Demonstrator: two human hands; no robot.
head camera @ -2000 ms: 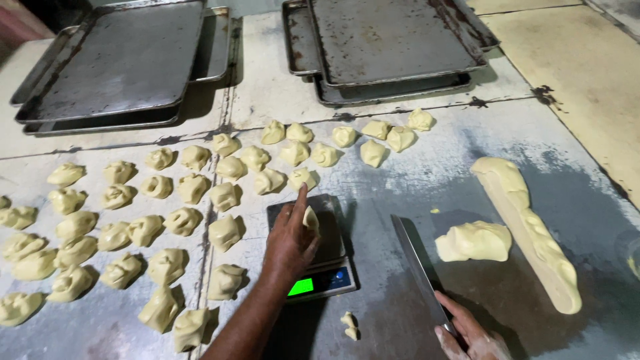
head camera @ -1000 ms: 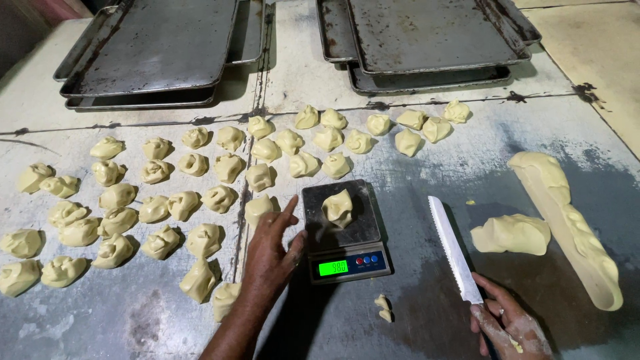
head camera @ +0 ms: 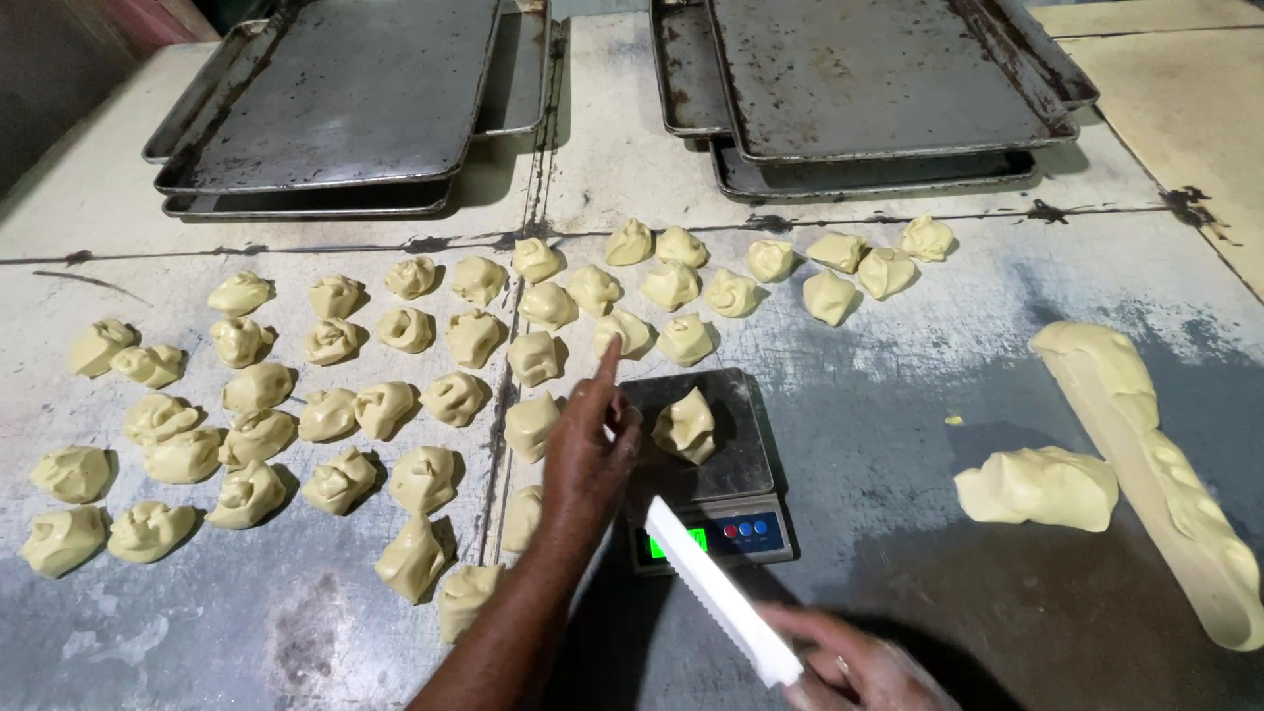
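Note:
My left hand (head camera: 591,449) is at the left edge of a digital kitchen scale (head camera: 706,484), its index finger extended onto a dough piece (head camera: 622,334) beyond the scale. Whether anything is in its curled fingers cannot be told. A single dough piece (head camera: 686,427) rests on the scale's dark platform. My right hand (head camera: 839,657) grips a serrated knife (head camera: 726,592), whose blade points up and left across the scale's lit display. To the right lie a dough chunk (head camera: 1037,487) and a long strip of dough (head camera: 1150,474), close together on the metal tabletop.
Many dough pieces (head camera: 336,415) spread over the left and middle of the worktop (head camera: 869,395). Stacked metal baking trays stand at the back left (head camera: 326,94) and back right (head camera: 889,79). A tiny dough scrap (head camera: 954,421) lies near the chunk.
The knife in my right hand has moved left, from beside the scale to over its display. My left hand has moved forward, its index finger now at a dough piece.

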